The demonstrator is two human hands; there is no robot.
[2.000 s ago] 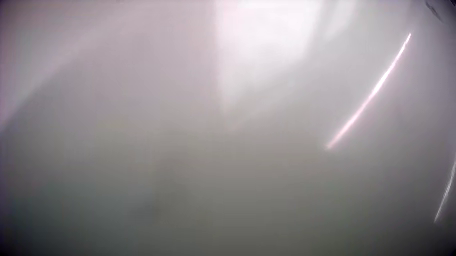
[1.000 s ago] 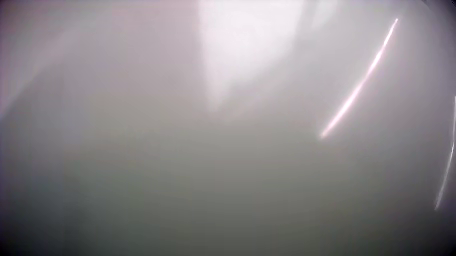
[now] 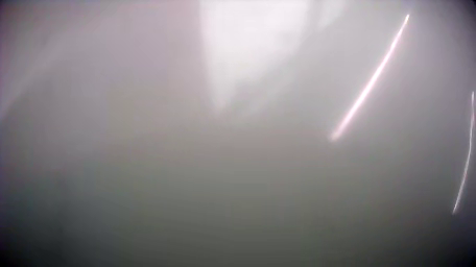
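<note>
A grey haze fills the head view, and no object of the work can be made out in it. Neither my left hand nor my right hand can be seen. A blurred pale wedge (image 3: 250, 47) narrows downward from the top edge. What causes the haze cannot be told.
A bright slanting light streak (image 3: 371, 81) shows at the upper right. A thinner curved streak (image 3: 469, 151) lies near the right rim. No table, edge or person can be told apart.
The pale wedge and both bright streaks have shifted a little up and to the left in the view. The haze stays much the same.
</note>
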